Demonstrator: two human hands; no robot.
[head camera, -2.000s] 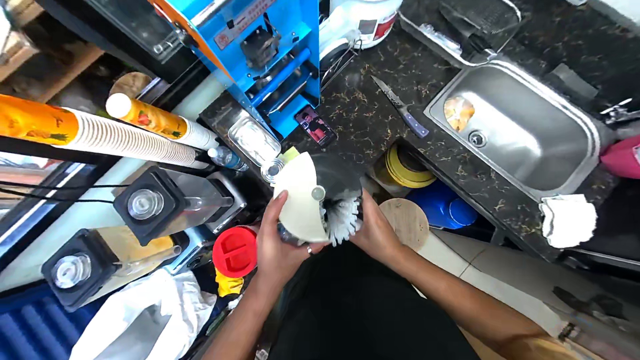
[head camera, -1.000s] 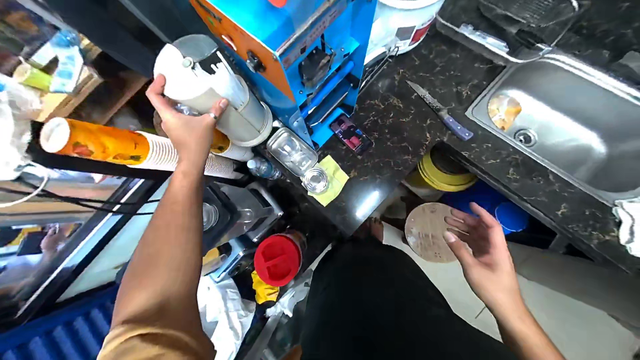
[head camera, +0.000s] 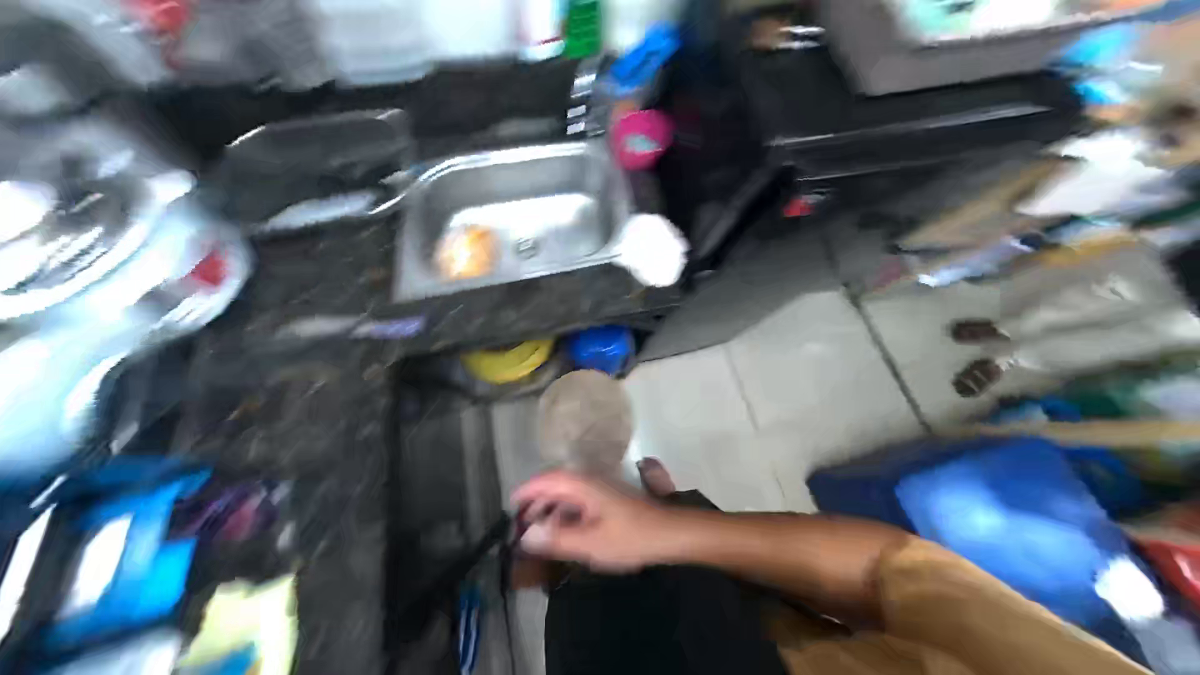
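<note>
My right hand (head camera: 586, 525) is low in the middle of the blurred view, its forearm coming in from the right with a tan sleeve. The fingers are curled beside a dark, strap-like thing (head camera: 502, 534); blur hides whether they hold it. Just above the hand is a round, light brown disc (head camera: 586, 417), apparently a lid or board. My left hand does not show clearly; a brown patch under the right fingers cannot be made out.
The dark counter (head camera: 319, 394) runs along the left, with a knife (head camera: 352, 326) near the steel sink (head camera: 516, 225). Under its edge are yellow (head camera: 509, 361) and blue (head camera: 601, 349) containers. A blue bin or bag (head camera: 1012, 525) stands right, on the tiled floor (head camera: 797, 375); a person's feet (head camera: 977, 356) show beyond.
The view has swung far to the right. My left hand, which held a grey-white cylindrical container a second ago, is no longer plainly seen. My right hand has gone from spread to curled.
</note>
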